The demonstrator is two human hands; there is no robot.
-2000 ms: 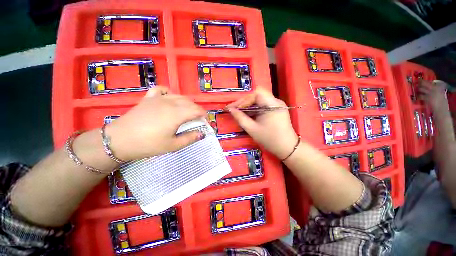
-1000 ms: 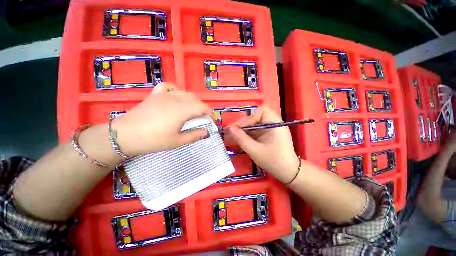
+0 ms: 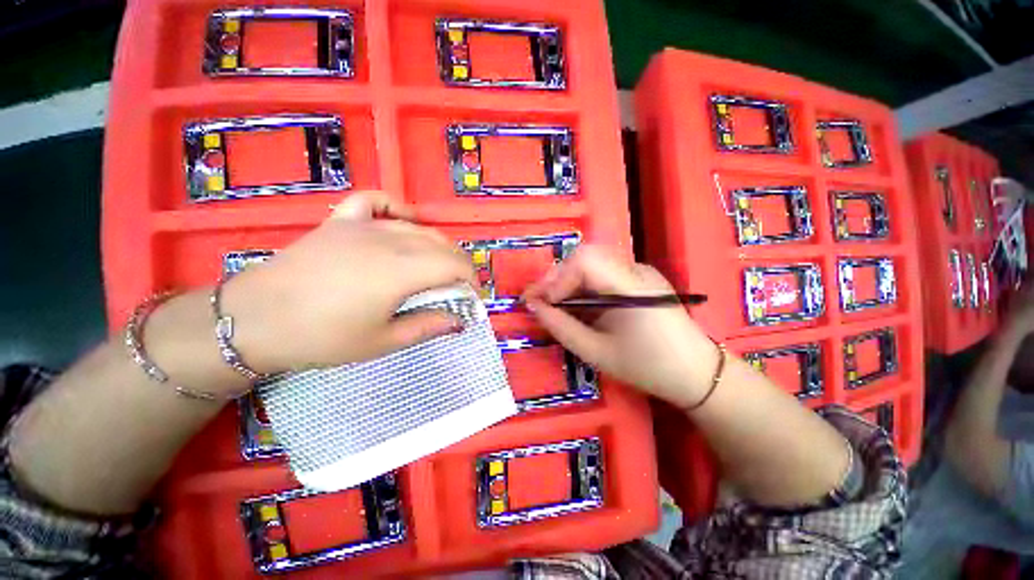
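My left hand [image 3: 352, 289] holds a white, finely lined liner sheet [image 3: 386, 391] by its upper edge, over the middle of the nearest red foam tray [image 3: 425, 215]. My right hand [image 3: 618, 323] holds dark, thin tweezers [image 3: 646, 301] at its fingertips, just right of the sheet's upper corner. The tweezers' tip is too small to make out. A phone frame [image 3: 522, 270] lies partly under my right fingers, in the tray's right column. Another frame [image 3: 556, 374] is partly covered by the sheet. No small piece can be made out.
Other frames, such as one at the lower right [image 3: 539, 482], lie in the tray's pockets. A second red tray [image 3: 782, 164] with frames stands to the right, and a third [image 3: 958, 329] beyond it. Another person's arm [image 3: 998, 397] is at the right edge. A pale rail [image 3: 57, 119] runs behind.
The tweezers have swung from pointing slightly up to nearly level, and my right hand has moved slightly down and right. My left hand and the sheet have shifted a little left.
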